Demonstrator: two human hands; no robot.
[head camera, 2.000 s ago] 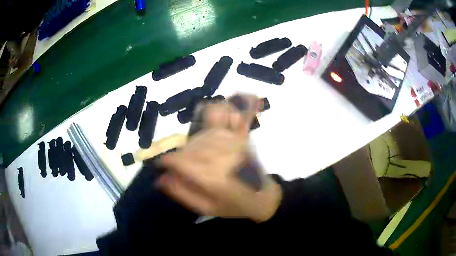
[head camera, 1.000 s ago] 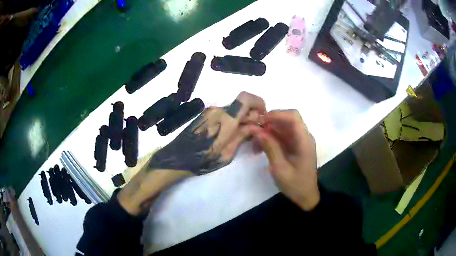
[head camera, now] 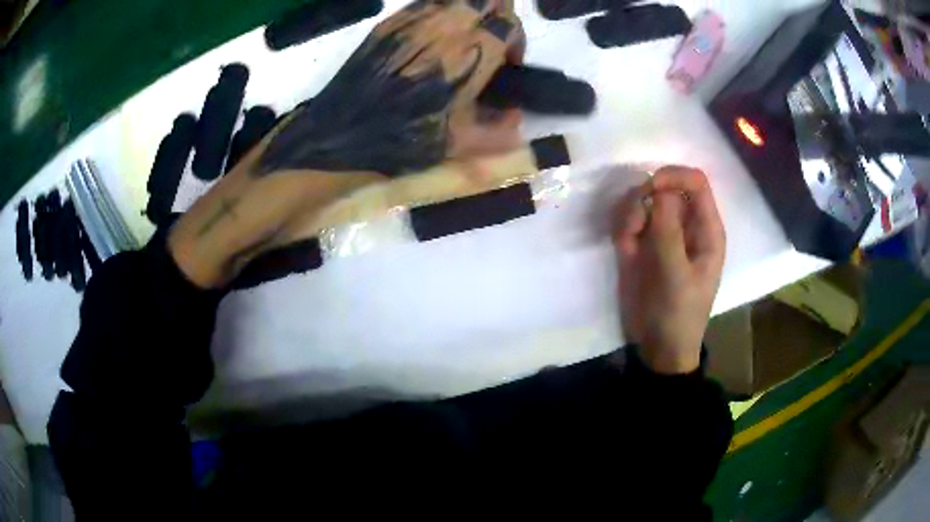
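My left hand (head camera: 423, 87), its back marked dark, is at the upper middle over the white table. Its thumb and fingers close on a black housing (head camera: 556, 92) that sticks out to the right. My right hand (head camera: 673, 229) is apart from it, right of the jig. Its thumb and fingertips are pinched around a tiny part (head camera: 649, 201), too small to name. The tan jig strip (head camera: 408, 190) lies below my left hand and forearm, partly hidden. Black stop blocks sit along it, one long (head camera: 472, 211) and one small (head camera: 551, 151).
Loose black housings (head camera: 219, 120) lie at the upper left and top. Ribbed silver rods (head camera: 99, 209) and slim black units (head camera: 51, 237) are at the far left. A pink piece (head camera: 696, 51) lies near the black box (head camera: 785, 168) with a red light. A cardboard box (head camera: 734, 352) is below the table edge.
My hands, together one second ago, are now apart, the right one farther right. The housing in my left hand and the jig blocks now show clearly. The camera view has shifted.
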